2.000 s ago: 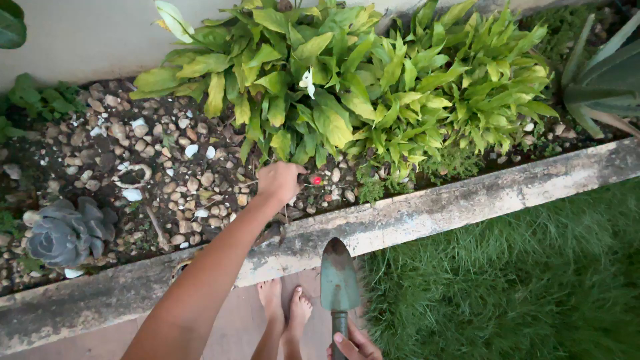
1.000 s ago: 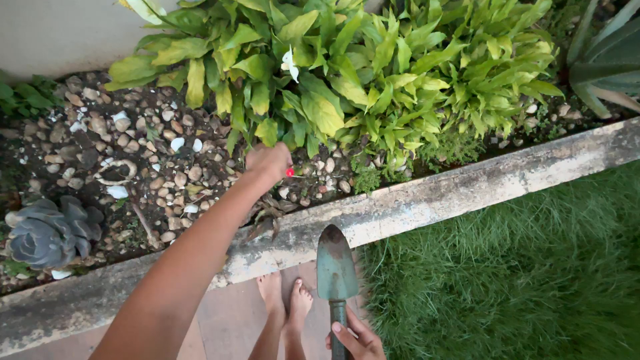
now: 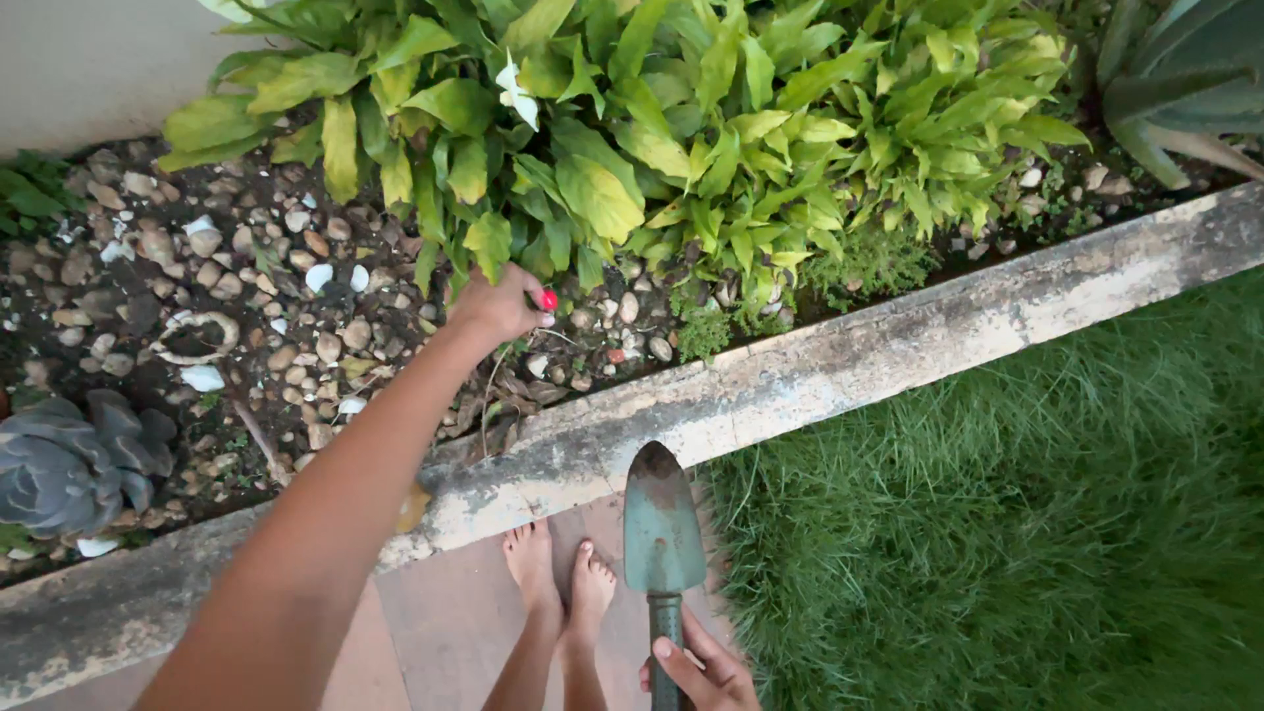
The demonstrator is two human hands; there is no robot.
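My left hand (image 3: 502, 304) reaches into the planting bed at the lower edge of a broad-leaved plant (image 3: 592, 178) with green and yellowing leaves and white flowers. A small red thing (image 3: 548, 300) shows at its fingers; whether it is a painted nail or a separate object I cannot tell. Leaves and the hand itself hide what the fingertips touch. Low in the view, my right hand (image 3: 703, 664) grips the dark handle of a garden trowel (image 3: 665, 538). The trowel's green blade points up toward the curb, with soil on its tip.
A weathered concrete curb (image 3: 790, 380) runs slantwise between the bed and the grass (image 3: 987, 513). Pebbles (image 3: 326, 346) cover the soil around a grey-blue succulent (image 3: 84, 464). An agave-like plant (image 3: 1185, 89) grows at upper right. My bare feet (image 3: 561, 573) stand on paving tiles (image 3: 454, 612).
My left hand stays low at the plant's base, its fingers shifted slightly. My right hand keeps hold of the trowel. The view has moved somewhat.
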